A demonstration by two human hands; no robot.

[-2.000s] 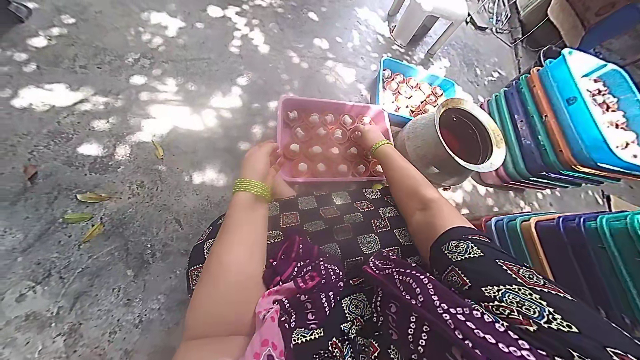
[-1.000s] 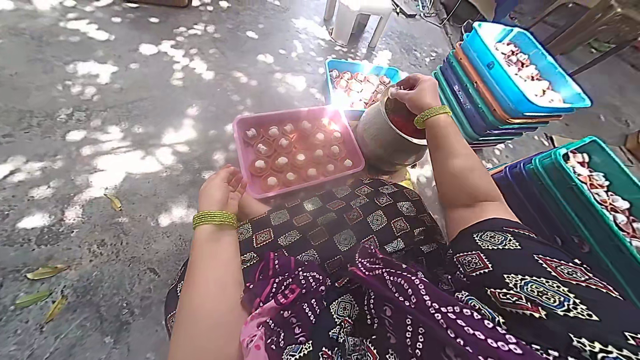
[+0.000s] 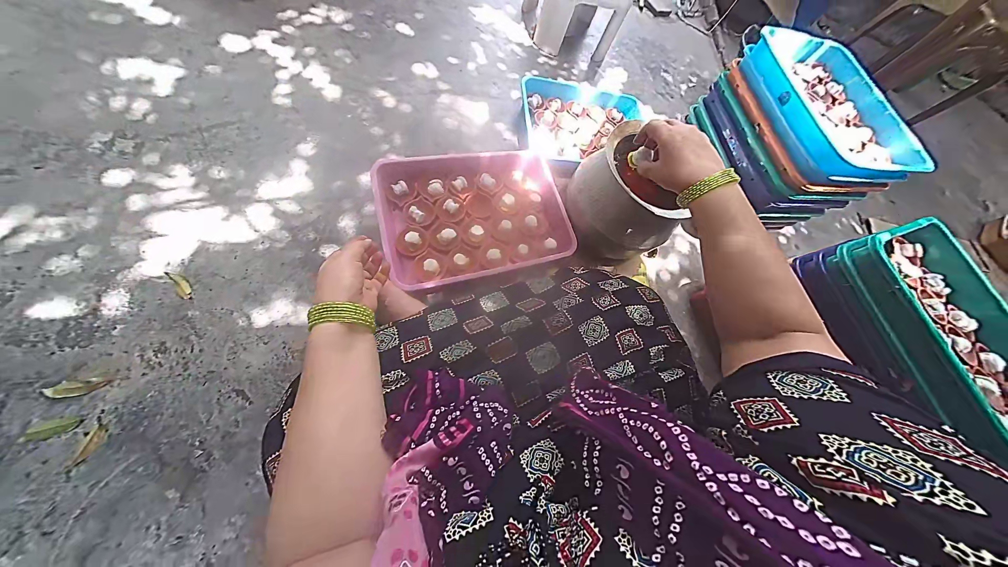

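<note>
A pink plastic tray [image 3: 383,228] lies by my lap and holds rows of small round reddish cups with white lumps, which may be cotton. My left hand [image 3: 352,276] rests beside the tray's left edge, fingers slightly curled and apart, with nothing seen in it. Over the mouth of a metal pot [image 3: 618,206] with dark red contents is my right hand [image 3: 676,153]. Its thumb and fingers are pinched together around something small and pale yellow at the opening, too small to name. Behind the pot, a blue tray [image 3: 524,118] is full of similar red and white pieces.
At the right rises a stack of coloured trays, topped by a blue one [image 3: 906,150] with similar pieces. Nearer stands another stack with a green tray [image 3: 890,299] on top. The legs of a white plastic stool [image 3: 555,27] are behind. Dry leaves [image 3: 76,387] lie on the concrete floor.
Two seconds ago my right hand was at the pink tray's right side; it has moved right to the pot's mouth. My left hand has come off the tray's left edge.
</note>
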